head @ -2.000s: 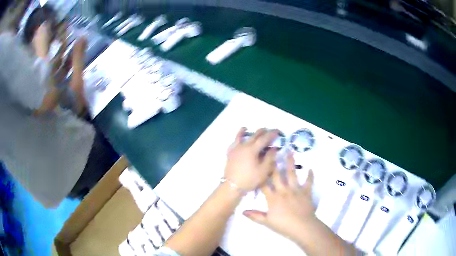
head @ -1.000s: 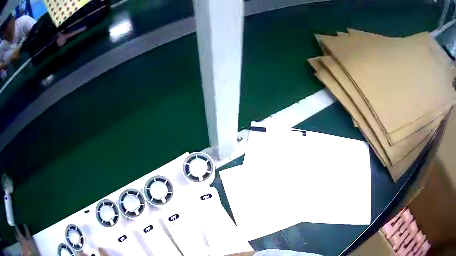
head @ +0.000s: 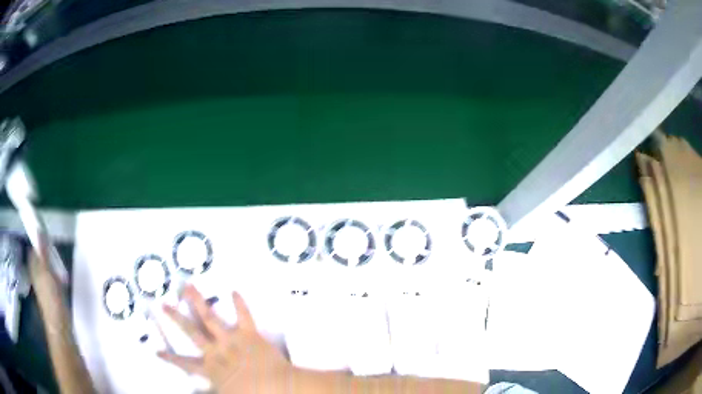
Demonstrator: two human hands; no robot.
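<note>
Three white handheld fans (head: pixel 192 252) lie in a slanting group at the left of the white work sheet (head: pixel 231 219). Four more fans (head: pixel 350 242) lie at its right, grilles up, the rightmost by the post. My left hand (head: pixel 45 265), blurred at the far left, is closed around the handle end of another white fan (head: pixel 21 185), whose head points away at the picture's edge. My right hand (head: pixel 227 350) is over the handles of the left group with its fingers spread, gripping nothing. It hides parts of those handles.
A dark green conveyor belt (head: pixel 308 131) runs beyond the sheet. A pale post (head: pixel 608 108) leans across the right side. White papers (head: pixel 566 300) lie beside it, and brown cardboard sheets (head: pixel 681 246) stand at the far right. Blurred white items show at the left edge.
The view has swung from the post and papers back to the fans. My left hand, reaching near a belt fan earlier, now holds a fan. My right hand shows more fully over the left fans.
</note>
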